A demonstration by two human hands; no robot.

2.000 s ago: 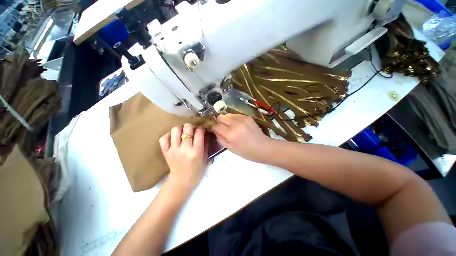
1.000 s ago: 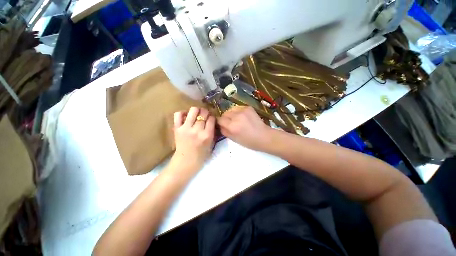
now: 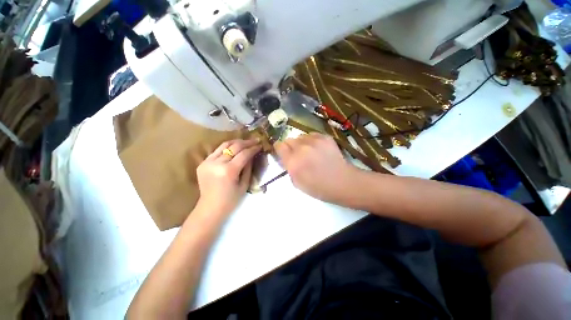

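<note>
A tan-brown fabric panel [image 3: 164, 156] lies flat on the white table, its right edge under the head of the white sewing machine [image 3: 188, 75]. My left hand [image 3: 225, 172], with a gold ring, presses and pinches the panel's edge just in front of the needle area. My right hand [image 3: 313, 164] is closed, its fingertips pinching at a brown zipper end beside the presser foot; what exactly it grips is mostly hidden. A small cream disc [image 3: 277, 117] sits above the fingertips. The needle plate [image 3: 294, 132] shows partly.
A zipper bundle [image 3: 382, 87] fans out right of the needle, with red snips [image 3: 335, 117] on it. A second zipper pile [image 3: 532, 62] and black cable [image 3: 460, 103] lie further right. Brown fabric stacks [image 3: 19, 231] stand at the left. Dark-clothed lap below.
The view has shifted. My left hand has moved slightly away from my right hand, showing the bright plate between them. The panel's edge stays under the machine head.
</note>
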